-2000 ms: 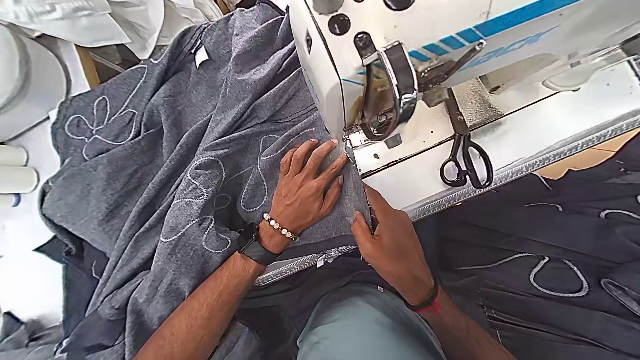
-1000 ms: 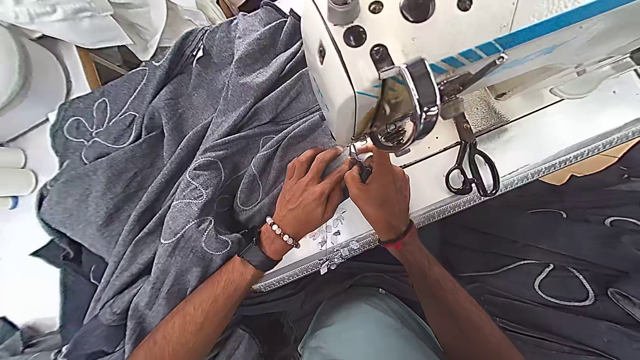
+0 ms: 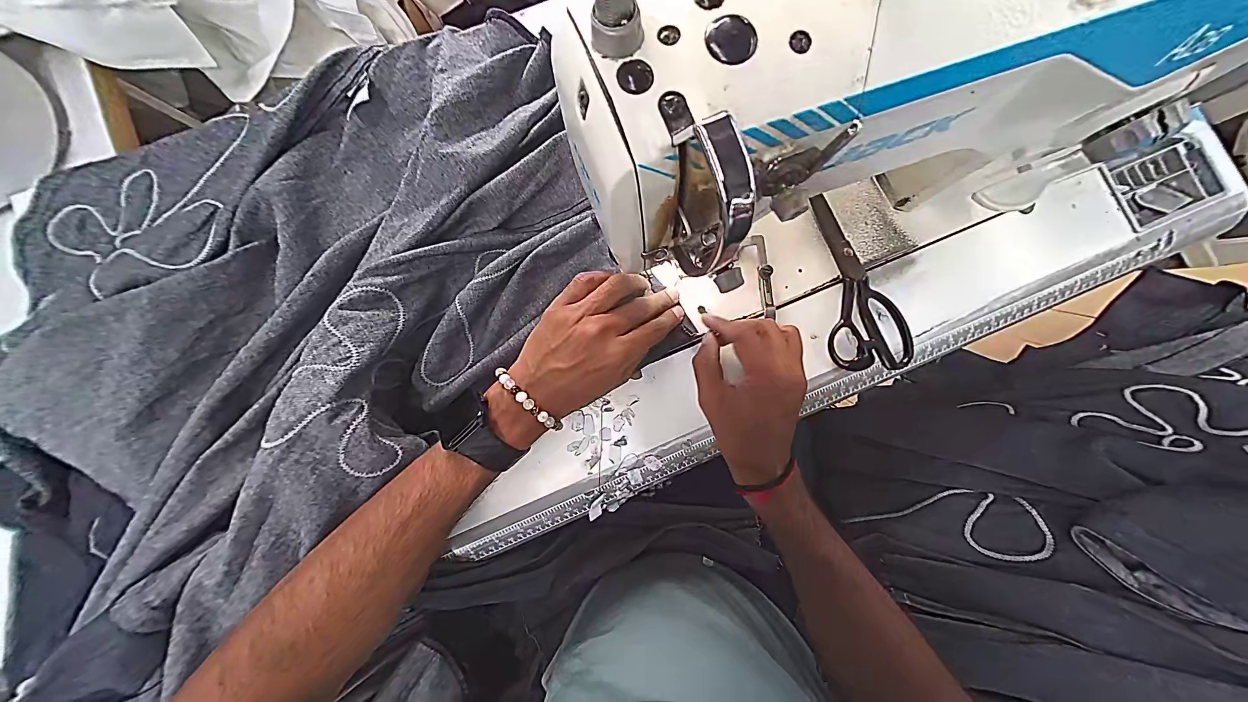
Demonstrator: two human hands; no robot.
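Grey knit fabric with light stitched loop patterns (image 3: 468,185) is heaped left of a white industrial sewing machine (image 3: 799,58). My left hand (image 3: 590,341), with a bead bracelet and a black wristband, lies at the fabric's edge, its fingertips by the lit needle area. My right hand (image 3: 756,390) is just right of it, thumb and index finger close together over the machine bed; whether something small is between them cannot be told. Black-handled scissors (image 3: 868,322) lie on the bed to the right, separate from both hands.
Small fabric scraps (image 3: 609,453) lie by the front edge, along which a measuring tape (image 3: 829,395) runs. Dark fabric with light stitched loops (image 3: 1014,487) spreads at the lower right. White cloth (image 3: 234,39) is at the upper left. An open compartment (image 3: 1160,180) sits at the far right.
Two seconds ago my left hand lay flat on the fabric and my right hand held its edge. That fabric has moved off the front of the bed, baring the scraps. My right hand has moved up toward the needle area.
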